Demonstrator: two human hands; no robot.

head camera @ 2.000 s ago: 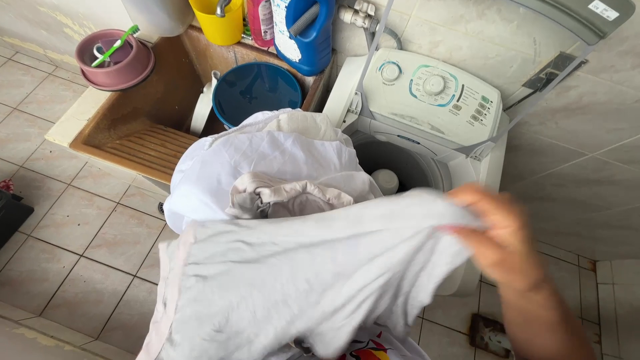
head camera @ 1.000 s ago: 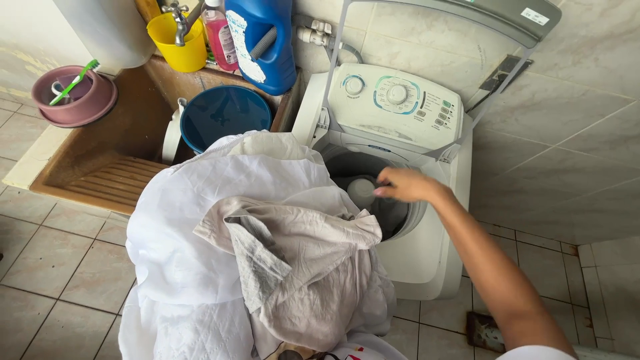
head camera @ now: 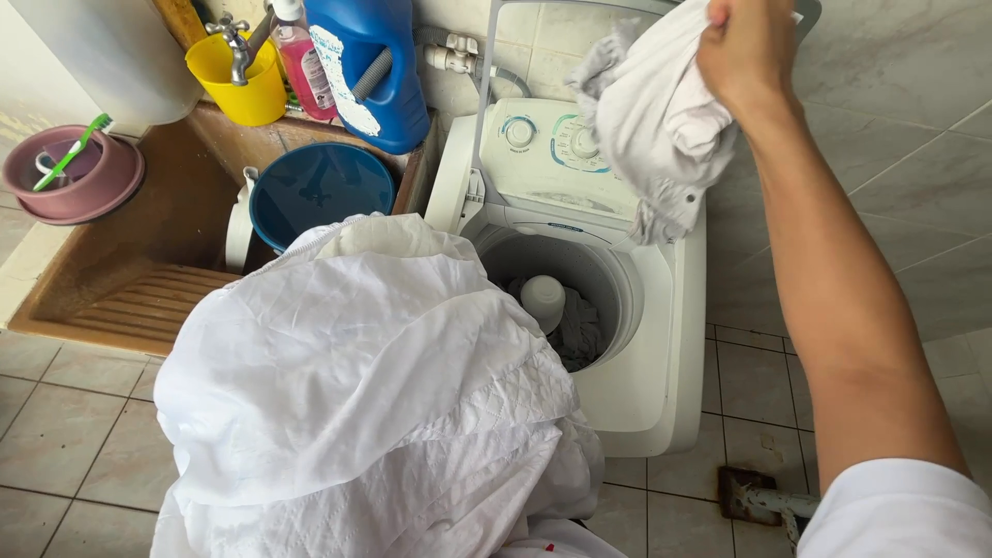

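My right hand (head camera: pixel 748 58) grips a crumpled off-white cloth (head camera: pixel 659 124), raised in front of the control panel of a top-loading washing machine (head camera: pixel 686 372). The machine's lid is up. Grey wet-looking fabric (head camera: pixel 577 325) lies in its drum around the white agitator (head camera: pixel 542 302). A large heap of white quilted bedding (head camera: pixel 349 372) fills the space in front of me and overlaps the machine's left edge. My left hand is not in sight.
Left of the machine is a brown sink (head camera: pixel 155 225) with a ribbed washboard, a blue bucket (head camera: pixel 322 194) and a pink bowl (head camera: pixel 70 170) with a green brush. Behind stand a yellow bucket (head camera: pixel 236 85), a pink bottle (head camera: pixel 306 70) and a blue jug (head camera: pixel 380 70). A rusty pipe (head camera: pixel 775 500) is low at right.
My right hand has risen from over the drum, and it now holds the off-white cloth. One second ago a light cloth lay on top of the white heap. The view has shifted.
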